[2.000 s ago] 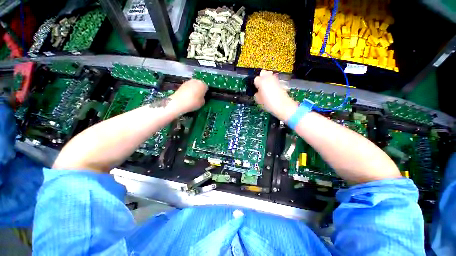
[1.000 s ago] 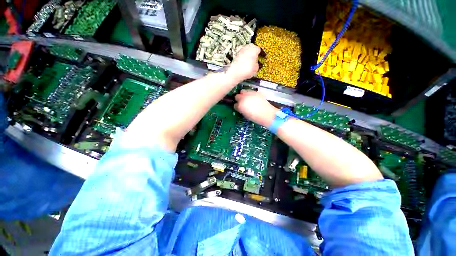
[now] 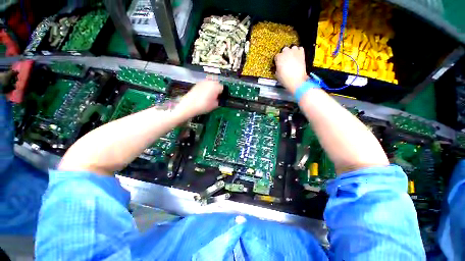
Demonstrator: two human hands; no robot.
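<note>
My right hand, with a light blue wrist strap, is at the right edge of the bin of small golden-yellow components; its fingertips are too blurred to tell whether they hold a piece. My left hand is above the far left corner of the middle green circuit board, at the left end of a narrow green board strip. Its fingers are curled beside something dark, and I cannot tell whether they grip it. The board lies in a black pallet.
Pale components fill the bin on the left, large yellow blocks the bin on the right. A coiled blue cord hangs there. Metal clamps project at the pallet's near edge. More boards lie on both sides, with blue sleeves at both picture edges.
My right hand has moved from the far edge of the board up to the golden component bin. My left hand has come back from the bins to the board's far left corner.
</note>
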